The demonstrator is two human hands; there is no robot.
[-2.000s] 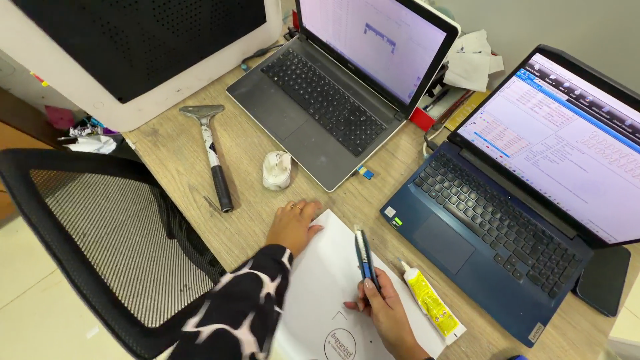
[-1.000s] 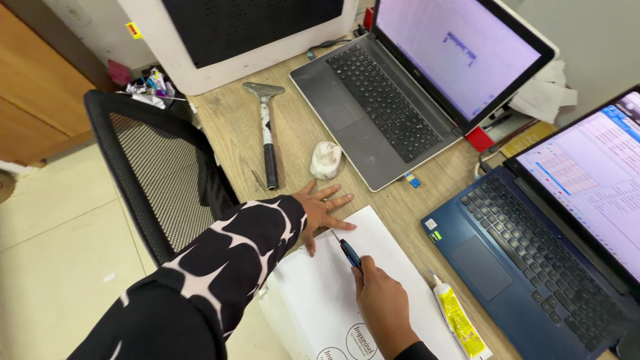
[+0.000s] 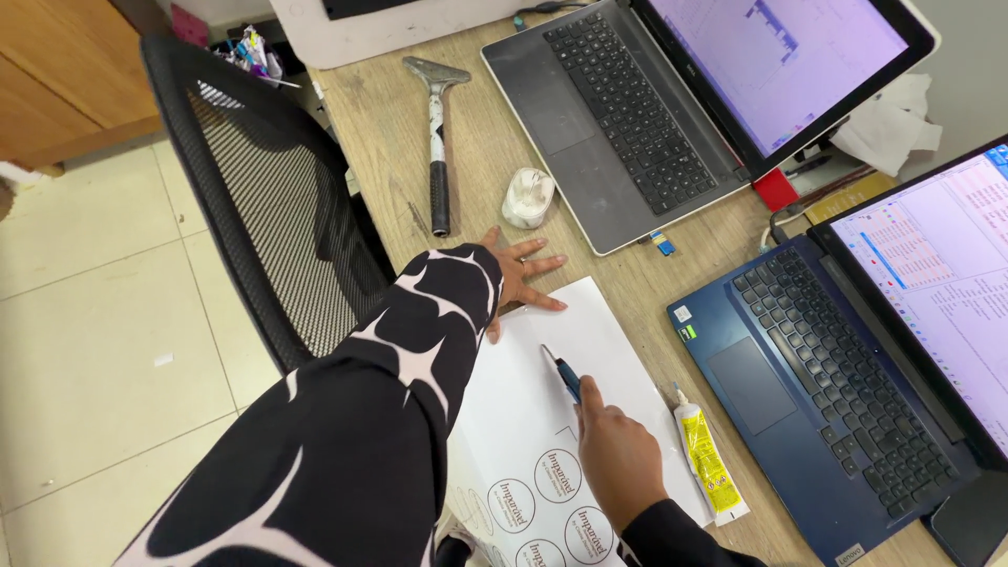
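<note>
My left hand (image 3: 520, 276) lies with fingers spread, across the top left corner of a white paper sheet (image 3: 583, 339) and onto the wooden desk. In my right hand (image 3: 618, 449) is a blue utility knife (image 3: 567, 378), its thin tip pointing up and left over the bare upper part of the sheet. Several printed circles with lettering (image 3: 558, 476) show on the lower part, left of my right hand. A yellow and white glue tube (image 3: 709, 457) lies along the sheet's right edge. Whether the blade touches the paper cannot be told.
A long-handled scraper (image 3: 438, 150) and a whitish jar-like object (image 3: 528, 197) lie beyond my left hand. A grey laptop (image 3: 567, 118) and a blue laptop (image 3: 756, 386) stand to the right, a dark phone (image 3: 972, 520) at the corner. A black mesh chair (image 3: 260, 197) is against the desk's left side.
My left hand has spread its fingers over the sheet's upper corner. The knife, upright over the sheet at first, is now held low and slanted. The view has swung round to the left.
</note>
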